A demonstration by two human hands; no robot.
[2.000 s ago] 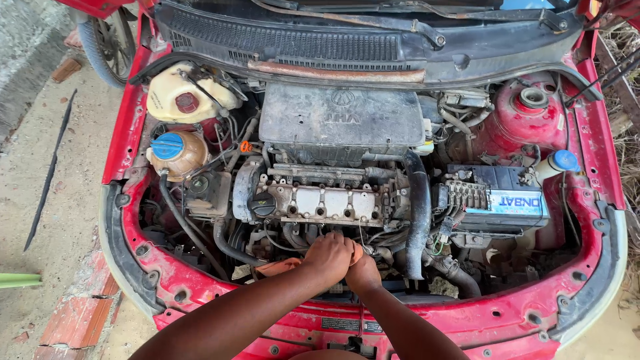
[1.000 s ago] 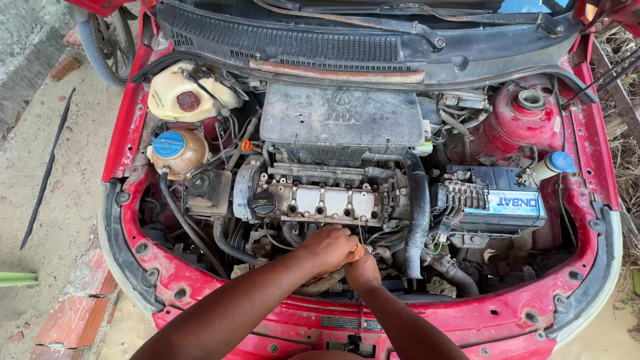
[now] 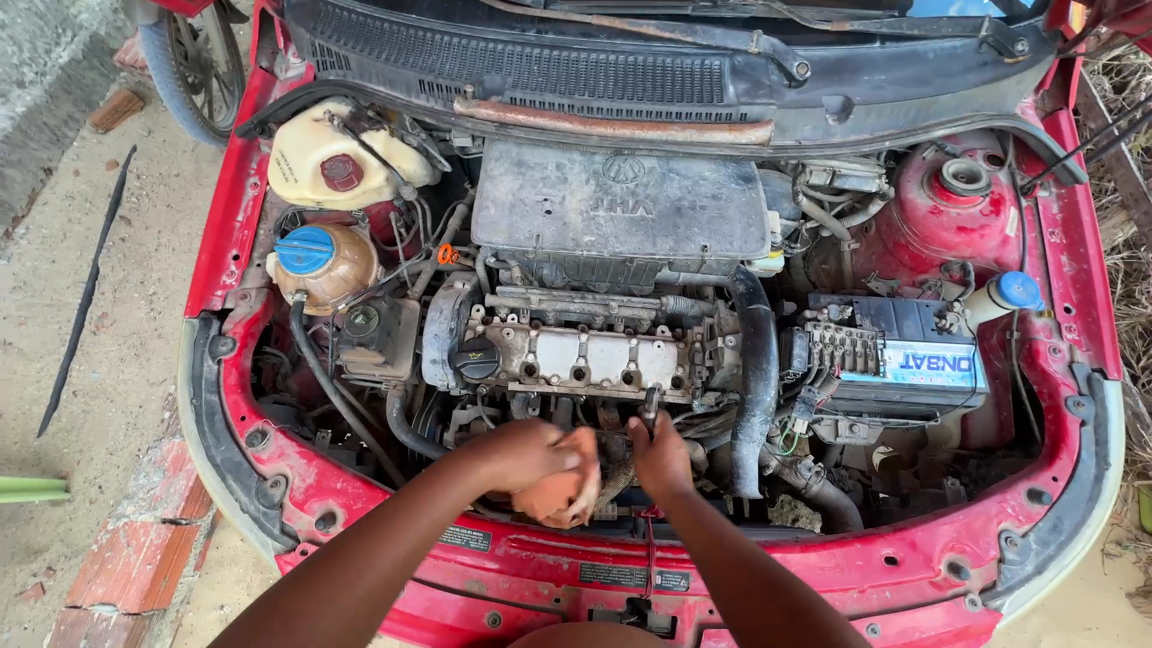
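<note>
My left hand [image 3: 531, 454] is closed around an orange cloth [image 3: 565, 481] in front of the engine, left of centre. My right hand [image 3: 661, 450] grips a small dark part [image 3: 651, 407], its upper end at the front edge of the metal valve cover [image 3: 585, 360]; its exact kind cannot be told. A black oil filler cap [image 3: 477, 357] sits at the cover's left end. Behind the cover lies the dusty air filter housing [image 3: 621, 202]. My fingers hide some of the engine's front.
The car battery [image 3: 909, 360] and a black hose [image 3: 754, 387] are to the right. A coolant reservoir [image 3: 328, 261] with a blue cap and a cream reservoir [image 3: 346, 162] stand at left. The red front panel [image 3: 774, 567] runs beneath my forearms.
My hands, close together before, are now apart. The left has moved left with the orange cloth, and the right is at the valve cover's front edge with a dark part in its fingers.
</note>
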